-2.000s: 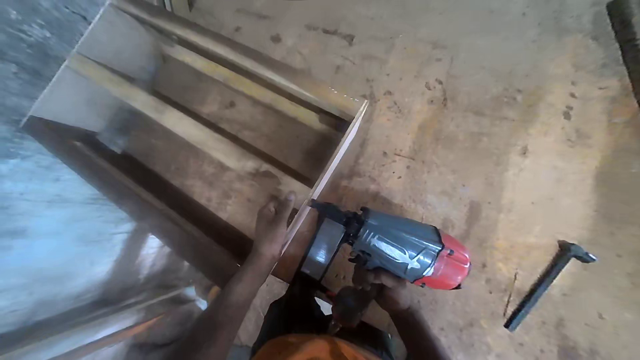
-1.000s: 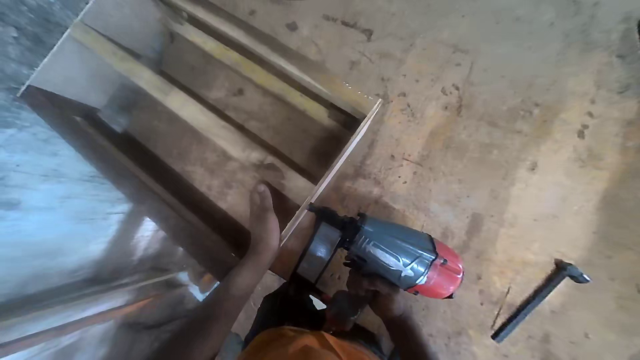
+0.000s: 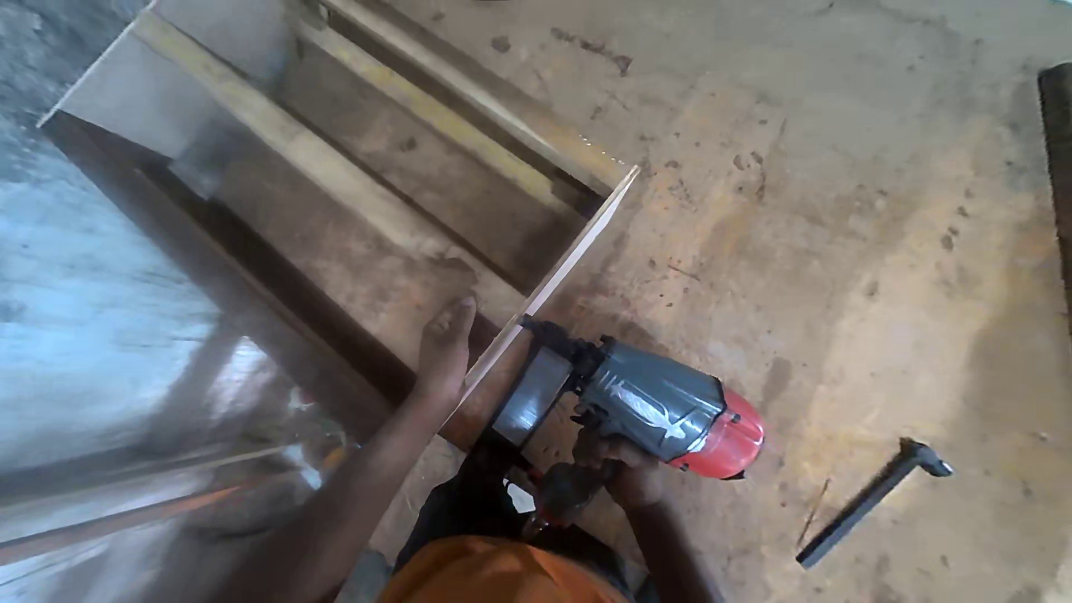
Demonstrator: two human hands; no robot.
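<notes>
My right hand is closed around the handle of a pneumatic nail gun with a grey body and red cap. The gun's black nose touches the outer face of a thin end board on a wooden frame. On the inner side of that board is my left hand, its thumb raised and its palm against the board; its other fingers are mostly hidden. Long wooden slats run from the end board to a pale panel at the upper left.
A hammer lies on the stained floor at the right. A dark beam is at the right edge. Wooden strips lie at the lower left, beside a bluish, shiny surface.
My left hand has shifted slightly along the inner side of the end board, and its fingers have changed pose. The nail gun's nose has stayed at the board.
</notes>
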